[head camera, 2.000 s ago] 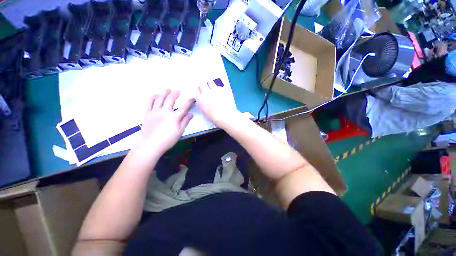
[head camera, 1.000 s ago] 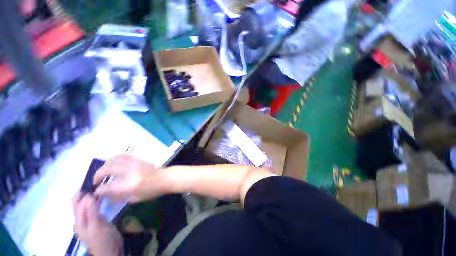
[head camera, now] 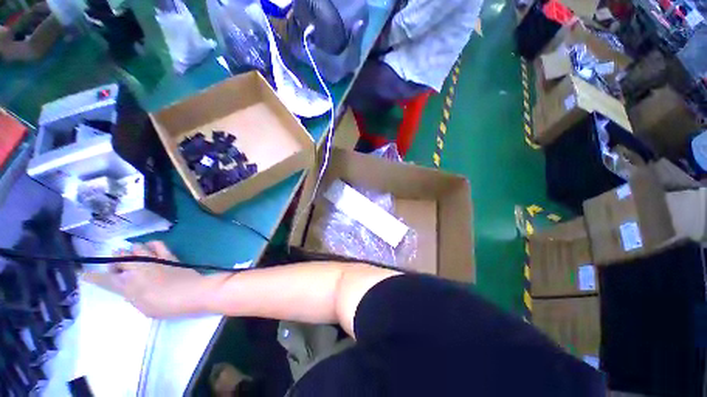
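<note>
My right hand point(head camera: 151, 285) is at the left, over the far end of the white paper point(head camera: 112, 333), near the white printed box. Its fingers are overexposed and partly behind a black cable, so I cannot tell what they hold. A dark rectangle point(head camera: 80, 387), seemingly an adhesive pad, lies on the white at the bottom left edge. Thin lines cross the white beside it, like a sheet's edge. My left hand is out of the picture.
White printed box point(head camera: 116, 205) stands beyond my right hand. Small open carton point(head camera: 263, 116) with black pieces point(head camera: 215, 161) is right of it. Below the bench edge, a large carton point(head camera: 453, 225) holds clear wrap and a white strip point(head camera: 366, 213). The black cable point(head camera: 186, 264) crosses my wrist.
The view has turned right. My hands were together at the pad sheet on the paper; now my left hand is out of view and my right hand is nearer the white box.
</note>
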